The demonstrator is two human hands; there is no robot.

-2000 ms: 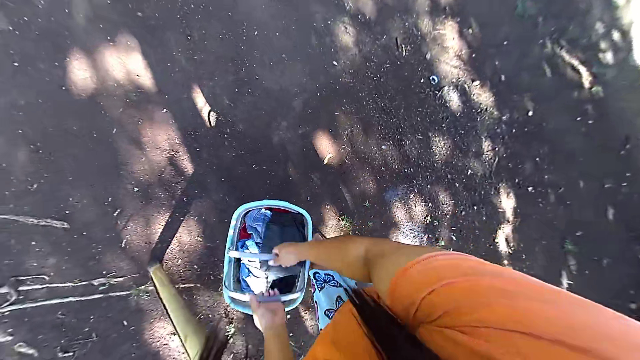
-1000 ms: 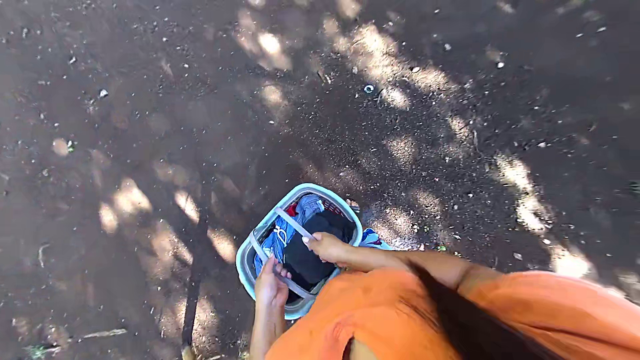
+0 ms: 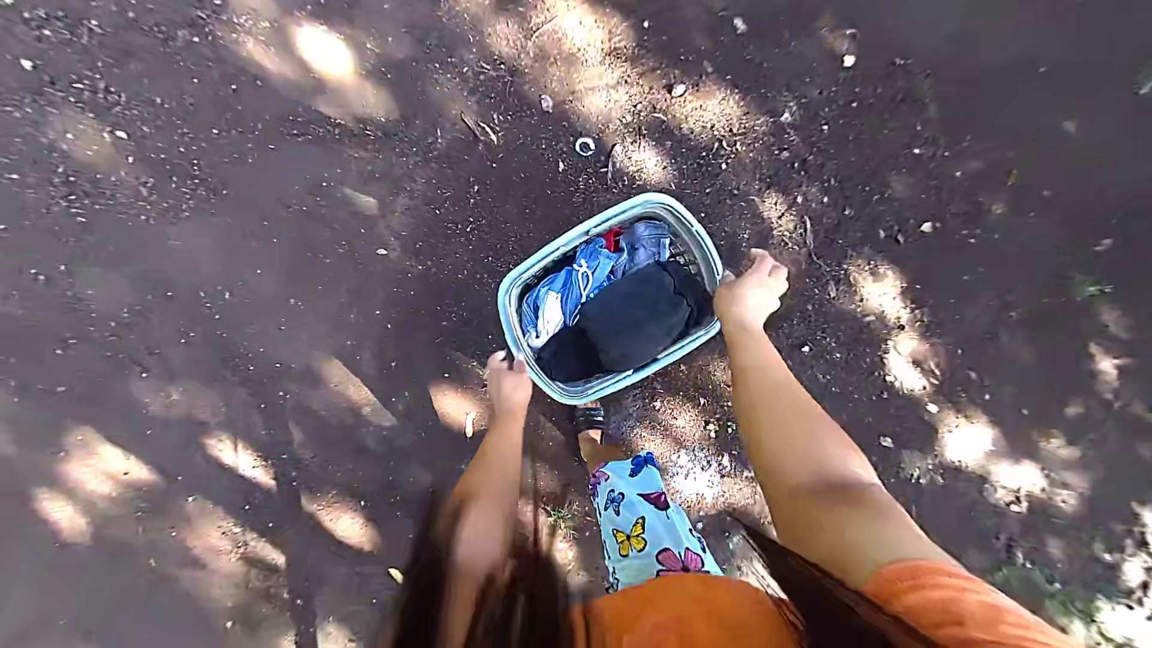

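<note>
A light blue plastic laundry basket (image 3: pixel 621 209) is held out in front of me above the dirt ground. My left hand (image 3: pixel 509 385) grips its lower left end, and my right hand (image 3: pixel 751 290) grips the rim at its right end. Inside lie a dark folded cloth (image 3: pixel 634 315), blue denim clothing (image 3: pixel 643 245), a blue garment with a white drawstring (image 3: pixel 580 274) and a bit of red cloth (image 3: pixel 613 238). The undersides of both hands' grips are hidden.
Dirt ground (image 3: pixel 270 225) with patches of sunlight, pebbles and leaves surrounds me. A small white ring (image 3: pixel 585 146) lies beyond the basket. Below the basket show my foot in a dark sandal (image 3: pixel 589 417) and my butterfly-print trousers (image 3: pixel 630 531).
Both hands have moved from the basket's handles, over its middle, to its two ends. The handles no longer cross over the clothes. The view has shifted and turned.
</note>
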